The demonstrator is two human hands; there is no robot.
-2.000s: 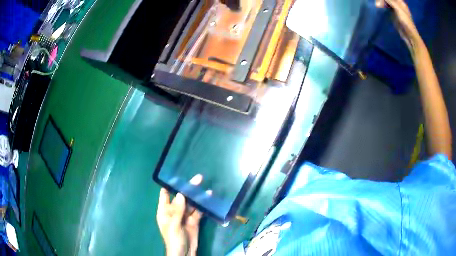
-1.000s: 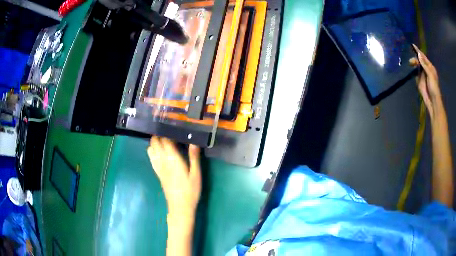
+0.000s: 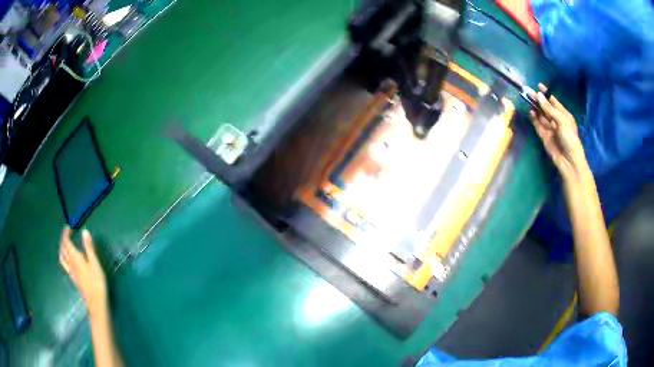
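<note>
The black fixture (image 3: 337,247) stands on the green bench, its plunger (image 3: 423,120) over the bright pressure plate (image 3: 401,154). My left hand (image 3: 84,271) is at the left, fingers apart and empty, with fingertips at the lower corner of a dark-bordered touch panel (image 3: 84,175) lying flat. My right hand (image 3: 561,132) is beyond the fixture at the upper right. Its fingers are closed on the corner of another touch panel (image 3: 496,44), a dark-edged sheet partly hidden behind the fixture. Blur hides the exact grip.
A second waiting panel (image 3: 16,290) lies at the far left edge. Cables and a black box (image 3: 43,107) are at the upper left. Another person's blue sleeve (image 3: 602,64) is close beyond my right hand. A grey floor with a yellow line shows at the lower right.
My left hand has left the fixture's edge and moved left to the waiting panel. My right hand has carried its panel from over the floor to beyond the fixture. The view has turned.
</note>
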